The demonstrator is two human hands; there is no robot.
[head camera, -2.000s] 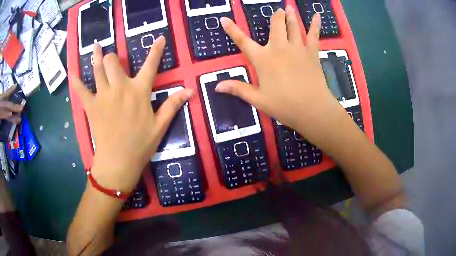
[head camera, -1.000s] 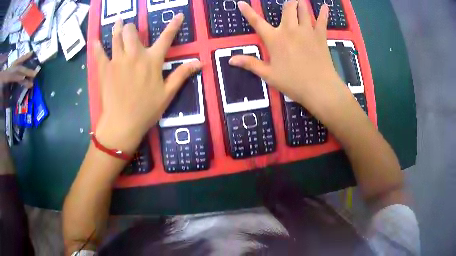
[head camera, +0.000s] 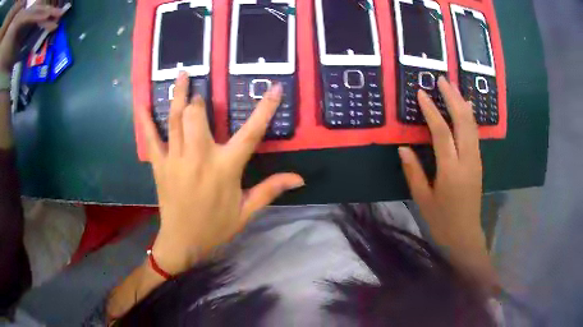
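Several keypad phones lie face up in the near row of a red tray (head camera: 307, 96). Their lower halves are black, with white screen surrounds and dark screens; the far right phone (head camera: 476, 38) has a greyer screen. My left hand (head camera: 204, 166), fingers spread, touches or hovers at the keys of the two leftmost phones, the far left one (head camera: 182, 41) and its neighbour (head camera: 262, 38). My right hand (head camera: 450, 159) has its fingertips at the keys of the second phone from the right (head camera: 420, 32). The middle phone (head camera: 348, 32) has no hand on it.
At the upper left a person's hand (head camera: 25, 25) holds a small pale item. Blue packs (head camera: 57, 54) with a red piece lie below it. Pale specks lie on the dark green mat (head camera: 83, 128). A red thing (head camera: 118, 227) shows below the bench's near edge.
The view has shifted so the near row sits higher in the picture. Both hands have moved from the far row to the near row's keys. The pale battery pile has left the view.
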